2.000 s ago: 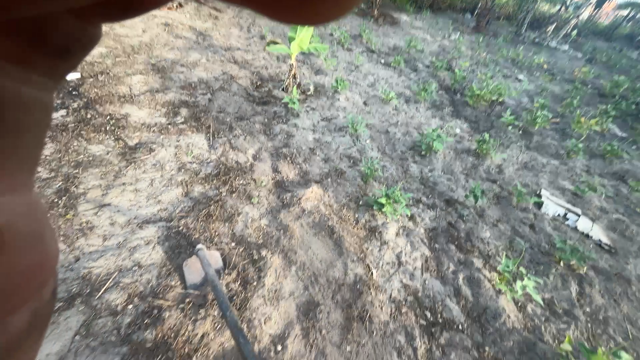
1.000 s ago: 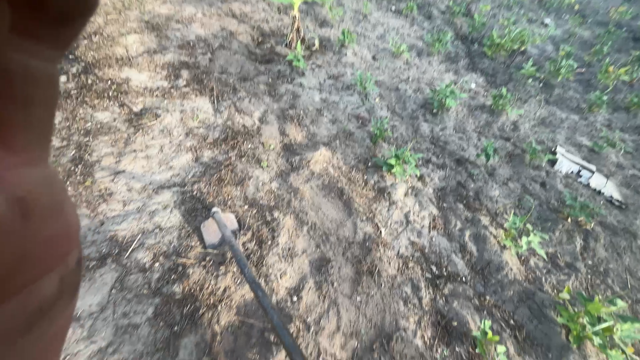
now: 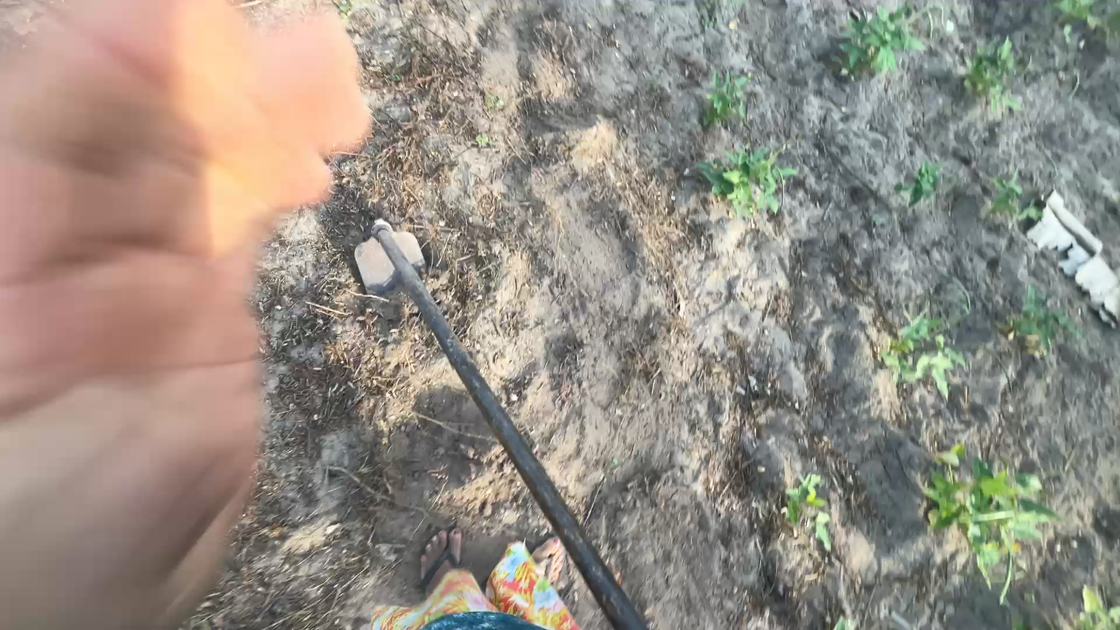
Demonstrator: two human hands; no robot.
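Large and blurred, my left hand (image 3: 149, 289) fills the left side of the head view, close to the camera. No object shows in it, and the blur hides how its fingers are set. A hoe with a long dark handle (image 3: 499, 411) slants from the lower right up to the left. Its flat, worn metal blade (image 3: 391, 261) rests on the dry ground, to the right of my left hand as seen here. The handle's near end runs out of the bottom edge, and my right hand is out of view.
Small green plants (image 3: 748, 181) grow in loose rows on the right. A torn whitish piece of debris (image 3: 1076, 254) lies at the far right. My sandalled foot (image 3: 440, 556) and patterned garment (image 3: 525, 591) show at the bottom. Dry plant litter covers the sandy soil around the blade.
The view has tilted down, bringing my feet into sight. My left hand, earlier a dark shape at the edge, now shows brightly lit and covers more of the left side.
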